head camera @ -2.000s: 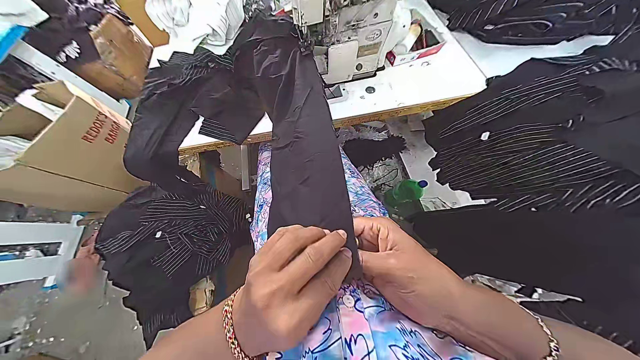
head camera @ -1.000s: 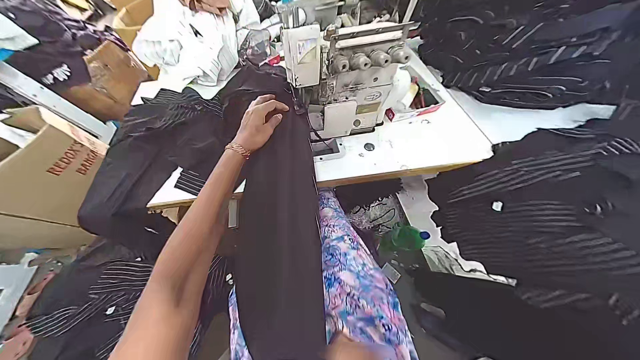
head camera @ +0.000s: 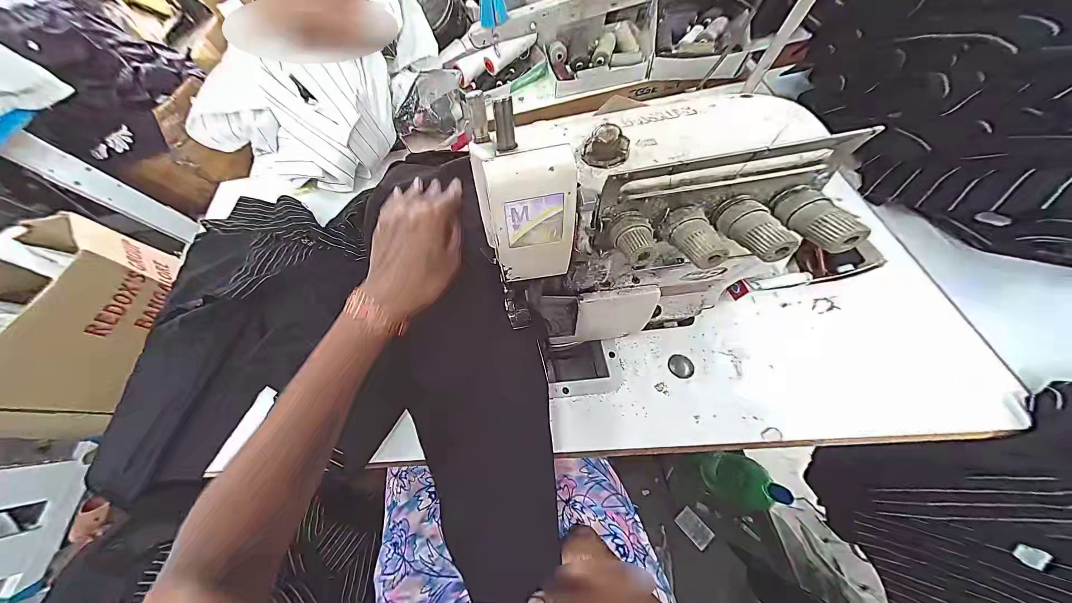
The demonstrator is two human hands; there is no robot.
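Observation:
A long piece of black fabric (head camera: 494, 419) lies over the table edge and hangs down over my lap, its right edge at the presser foot of an overlock sewing machine (head camera: 536, 218). My left hand (head camera: 419, 243) is on the fabric left of the machine head, fingers pointing away from me; whether it grips the cloth is unclear. Low in the view, my right hand (head camera: 590, 569) is at the lower right edge of the fabric, blurred and partly cut off by the frame, so its hold cannot be made out.
A white worktable (head camera: 804, 368) carries the machine. Left stands a cardboard box (head camera: 75, 335); behind are a person in a striped white shirt (head camera: 310, 117) and thread spools (head camera: 603, 50). Dark striped garments (head camera: 963, 519) lie right, a green bottle (head camera: 737, 481) below the table.
Two seconds ago both hands were together on the fabric over my lap. My left hand has moved forward to beside the machine head; my right is low. The view has moved closer to the machine.

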